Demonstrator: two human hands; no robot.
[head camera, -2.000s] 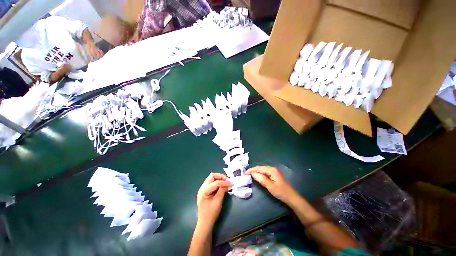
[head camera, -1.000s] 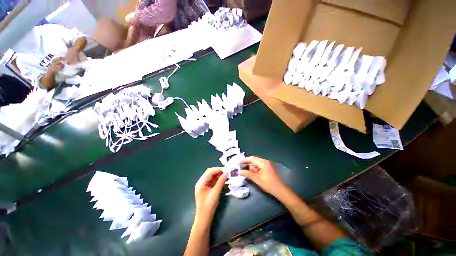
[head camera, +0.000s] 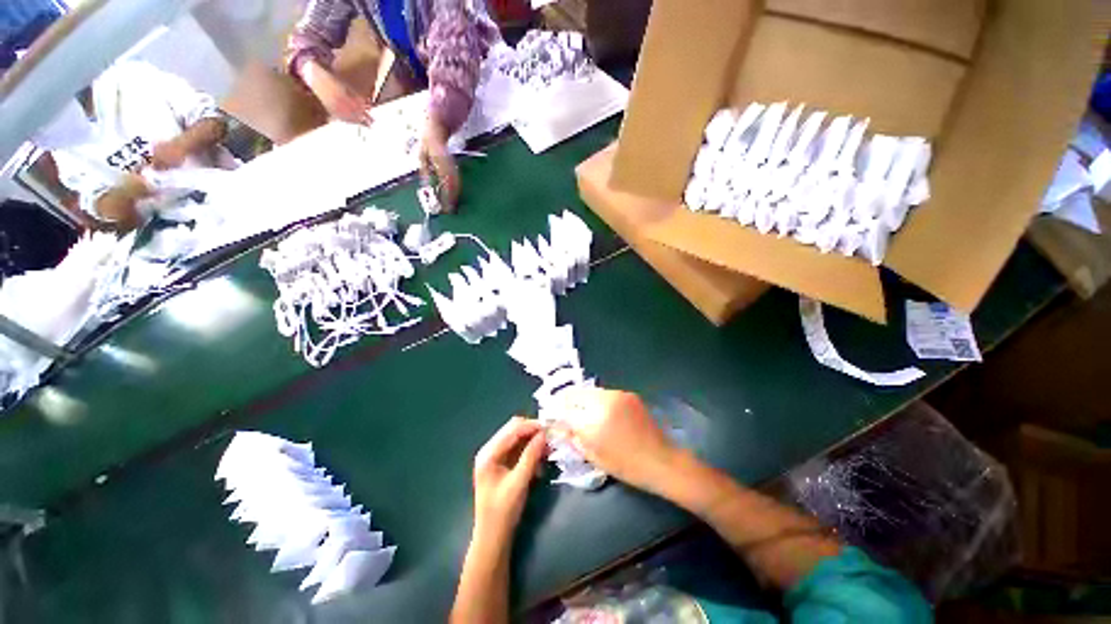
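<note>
A row of overlapping white wrapped packets (head camera: 545, 346) runs lengthwise before me on the dark green bench. My left hand (head camera: 509, 457) is at its left side near the near end, fingertips at the packets. My right hand (head camera: 613, 433) lies over the row from the right and hides part of it; its fingertips are hidden. Both hands seem to pinch packets of this row. A crosswise packet row (head camera: 517, 283) touches the far end. Another packet row (head camera: 305, 512) lies at the left.
An open carton (head camera: 688, 250) holding white packet rows tilts at right on a brown box (head camera: 694, 274). A curved white strip (head camera: 841, 357), a printed label (head camera: 942, 332) and clear plastic (head camera: 908, 488) are at right. Tangled white corded items (head camera: 341, 280) lie beyond. People work opposite.
My right hand has moved left over the row and now covers part of it. The tangled white items have shifted right along the bench. A person opposite now reaches a hand onto the bench.
</note>
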